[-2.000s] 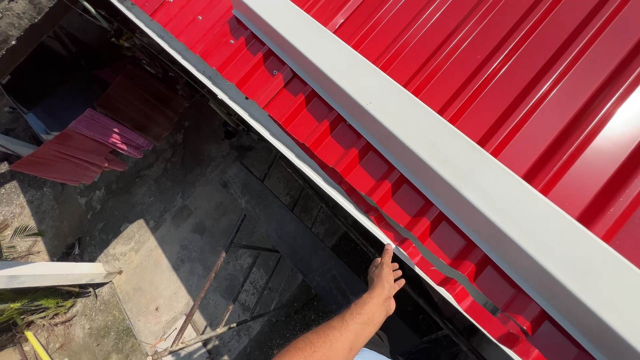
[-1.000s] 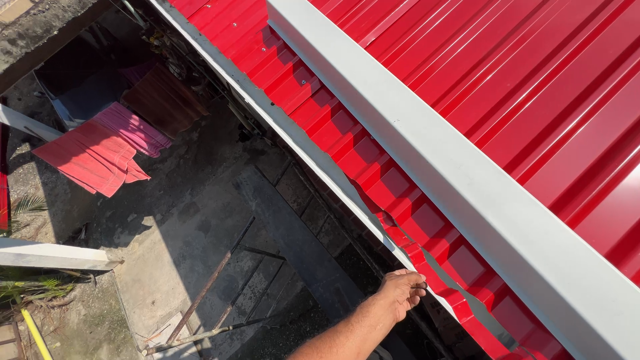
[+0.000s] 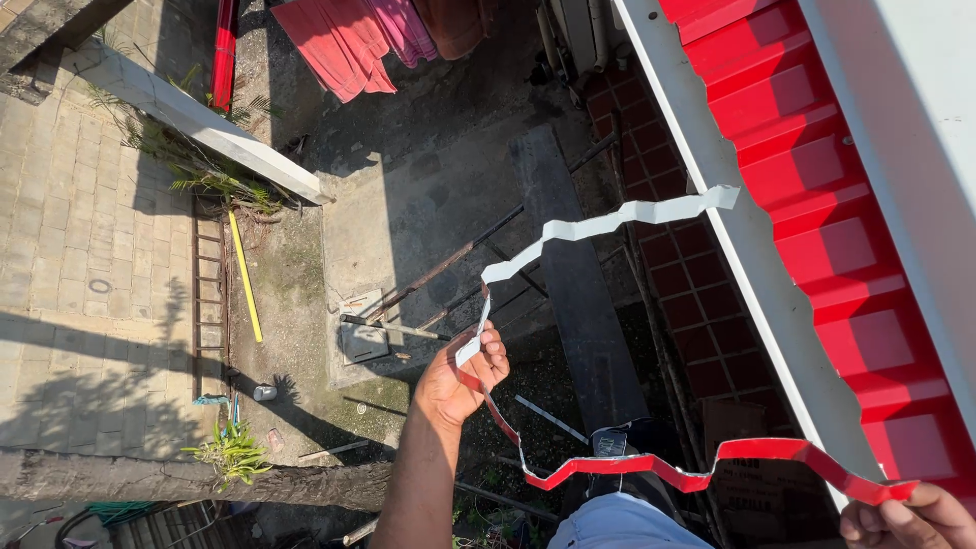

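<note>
A long, thin zigzag strip of sheet metal [image 3: 648, 467], red on one face and white on the other, spans both hands. My left hand [image 3: 461, 374] is closed around its middle, where it bends. The white-faced part rises from there to the right, its tip over the white metal gutter edge [image 3: 751, 252]. My right hand [image 3: 911, 518], partly cut off at the lower right corner, pinches the red end. Beyond the gutter lies the red corrugated roof sheet [image 3: 808, 183] with its uneven cut edge.
A light metal beam [image 3: 877, 114] runs along the roof. Far below are a dark plank [image 3: 587, 305], thin poles, a white post [image 3: 206, 126], a yellow bar [image 3: 245, 278], a ladder [image 3: 207, 290] and hanging red cloth [image 3: 335, 46]. A tree trunk [image 3: 320, 484] crosses the lower left.
The view has swung left and down. The zigzag strip is now held off the roof edge in both hands. The right hand has come into view.
</note>
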